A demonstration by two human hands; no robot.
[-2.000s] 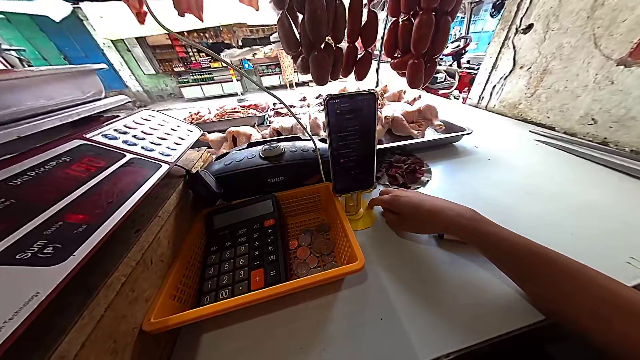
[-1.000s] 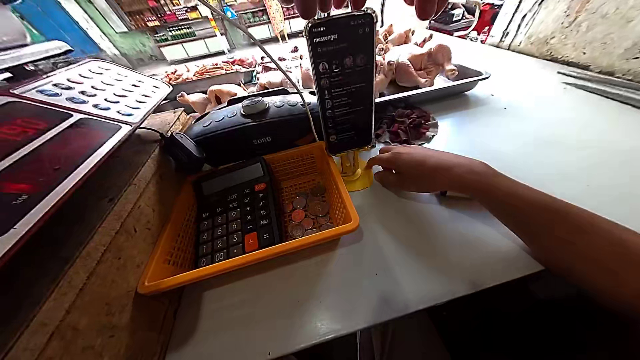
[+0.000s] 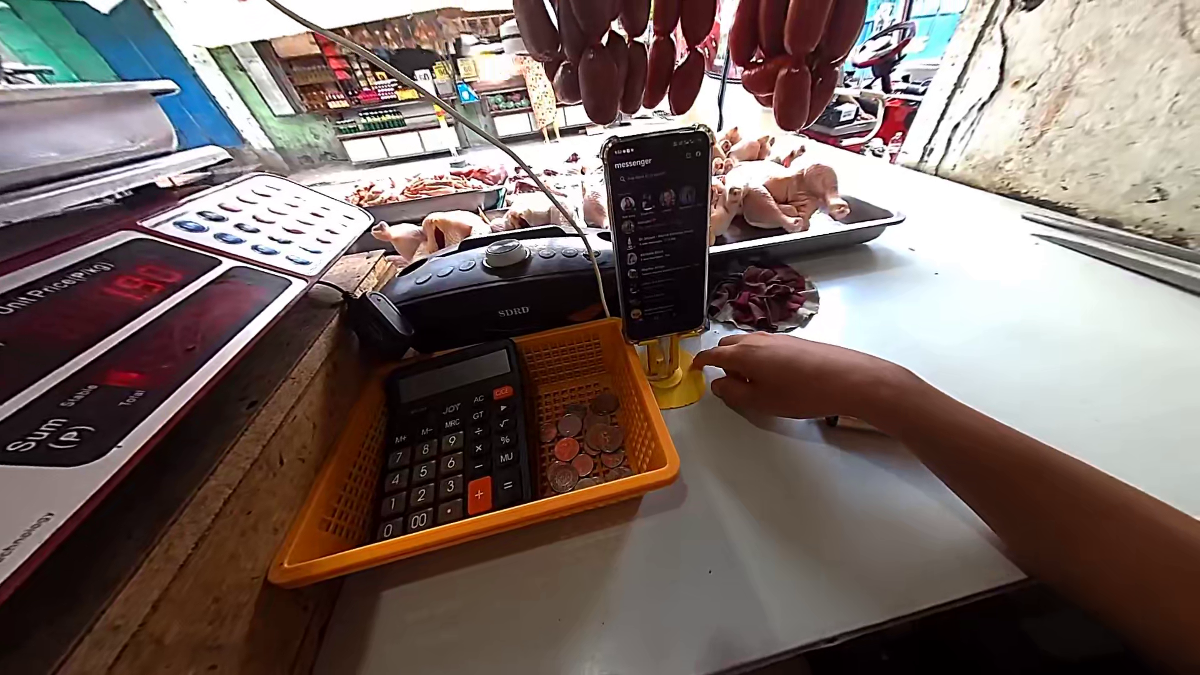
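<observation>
My right hand [image 3: 783,375] rests on the white tabletop, its fingertips at the round base of a yellow phone stand [image 3: 677,382]. Upright in that stand is a smartphone [image 3: 658,234] with a dark, lit screen. Left of the hand, an orange plastic basket [image 3: 487,525] holds a black calculator [image 3: 455,441] and a heap of coins [image 3: 586,445]. Something small lies partly hidden under my right wrist. Whether the fingers grip the stand's base or only touch it, I cannot tell. My left hand is out of view.
A digital scale [image 3: 141,309] fills the left side. Behind the basket sits a black speaker [image 3: 497,286]. Metal trays [image 3: 811,239] hold raw chickens; dark red pieces [image 3: 767,298] lie beside the phone. Sausages [image 3: 609,66] hang above, a cable [image 3: 469,122] crosses, and a wall [image 3: 1078,112] stands right.
The phone's screen has gone from a plain list to a messaging app's list since two seconds ago. My right hand has stayed at the stand's base. The view has tilted down and back up.
</observation>
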